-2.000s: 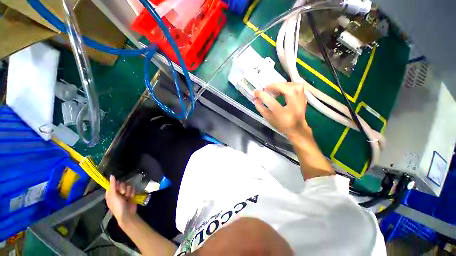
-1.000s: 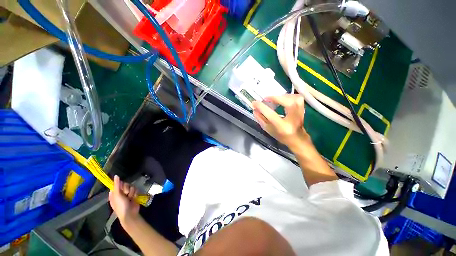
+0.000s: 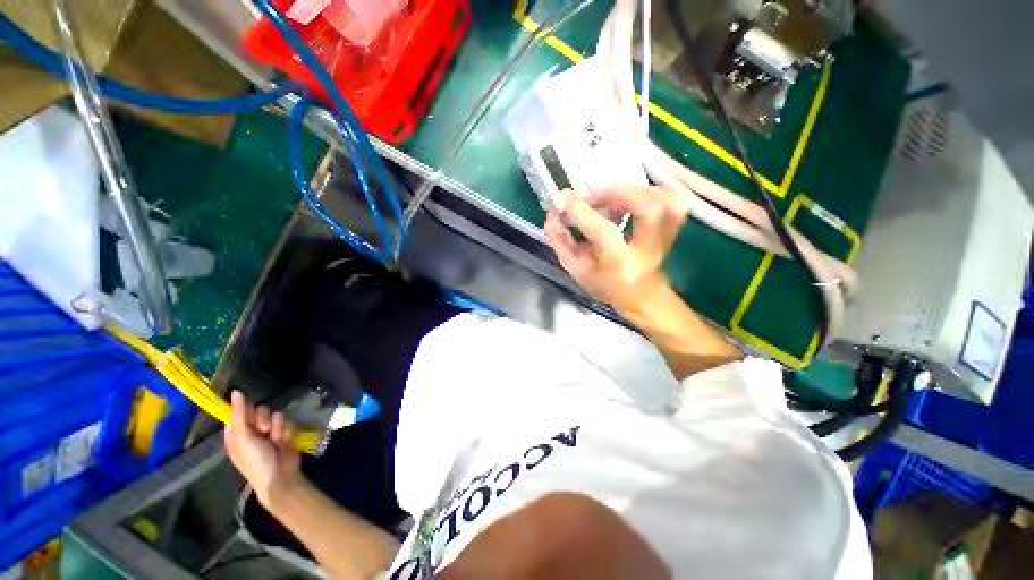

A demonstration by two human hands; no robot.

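Observation:
My left hand (image 3: 263, 445), at the lower left, is closed around a bundle of yellow lead wires (image 3: 195, 383). The bundle slants up left towards the bench edge, and pale ends show past my fingers. My right hand (image 3: 621, 244) is at the near edge of a small white control box (image 3: 581, 127) with a dark display. Its thumb and index finger are bent against the box, and the box looks tilted. The fingers partly cover that edge, so the exact contact is hidden.
A red plastic tray (image 3: 391, 85) stands behind blue hoses (image 3: 361, 181). Pinkish cables (image 3: 726, 210) and a metal fixture (image 3: 765, 62) lie right of the box, near a pale power unit (image 3: 947, 244). Blue bins (image 3: 57, 397) and clear plastic pieces (image 3: 170, 255) are at left.
The whole view has shifted. The white box now shows its display more fully and looks more tilted, with my right hand still at its edge. My left hand keeps the yellow bundle.

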